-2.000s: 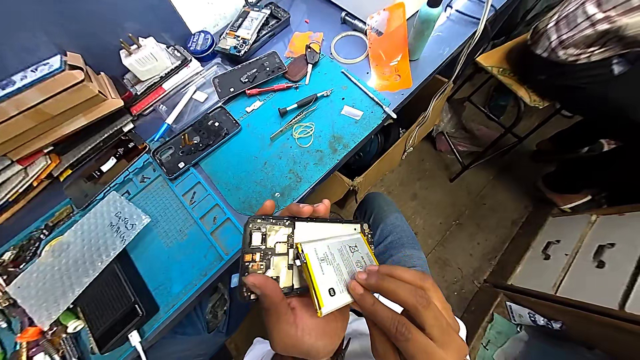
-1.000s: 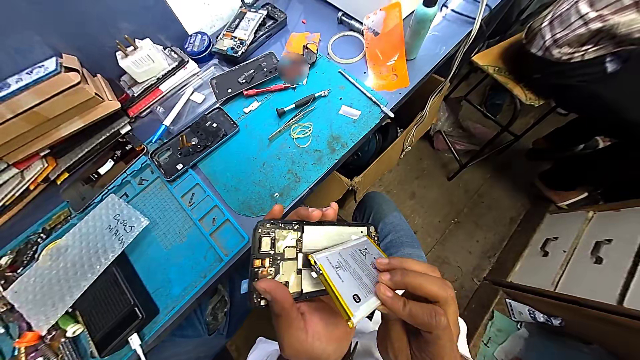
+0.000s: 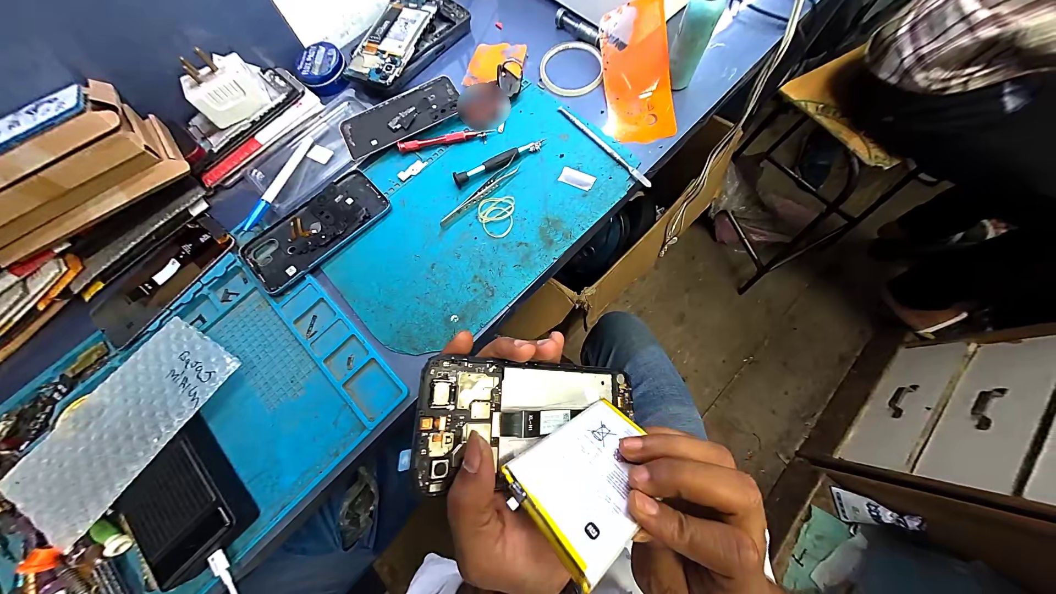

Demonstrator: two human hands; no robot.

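Observation:
My left hand [image 3: 495,528] holds an opened smartphone [image 3: 462,412] from below, thumb on its near edge and fingertips past its far edge. The phone's circuit board shows on the left, its bare metal battery bay on the right, with a dark flex cable [image 3: 521,424] across it. In my right hand [image 3: 701,495] is a white phone battery [image 3: 569,487] with yellow edges, pinched at its right side. Tilted, the battery overlaps the phone's lower right part and hides some of the bay. A small connector [image 3: 516,493] shows at its left edge.
On the blue mat [image 3: 412,272] lie tweezers [image 3: 478,198], a screwdriver [image 3: 495,163], rubber bands [image 3: 496,216] and a metal spudger [image 3: 602,147]. A phone back cover [image 3: 318,231] and a blue parts tray [image 3: 375,392] are left. Another person [image 3: 973,107] is at the upper right, near drawers [image 3: 907,400].
The battery has turned and moved down and off the phone's bay, which shows more, with the flex cable now visible. My left hand still holds the phone.

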